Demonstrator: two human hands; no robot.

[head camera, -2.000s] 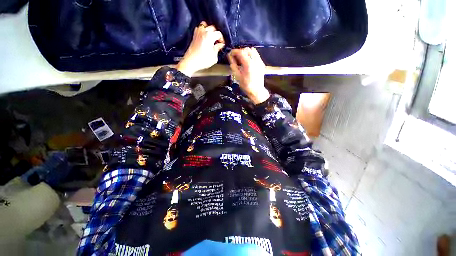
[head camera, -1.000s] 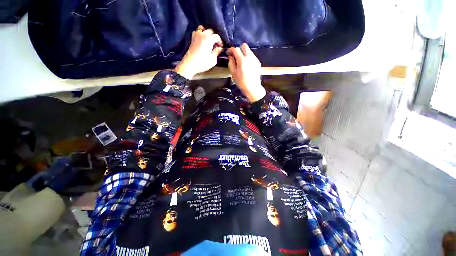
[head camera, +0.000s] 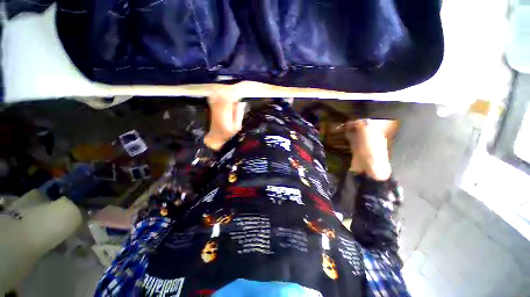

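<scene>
The dark navy jacket [head camera: 325,78] lies on the white-covered table [head camera: 465,64], its hem along the front edge. Its shiny lining [head camera: 168,40] is gathered in soft folds, with thin white stitches across it. My left hand [head camera: 225,119] is blurred, low at the table's front edge below the hem; its fingertips are unclear, and whether it holds anything cannot be told. My right hand [head camera: 370,145] is blurred, out to the right below the table edge, apart from the jacket. Its fingers are too smeared to show whether it holds anything. No needle or thread can be made out.
The table edge runs across in front of my apron [head camera: 273,203]. Scraps and a white-framed flat piece [head camera: 133,142] lie on the floor at left, with a pale bag-like shape [head camera: 43,232] nearer. A bright window [head camera: 520,122] is at right.
Both hands have left the hem they were pinching. My left hand has dropped to the table edge; my right hand has swung down and right. The view has shifted slightly.
</scene>
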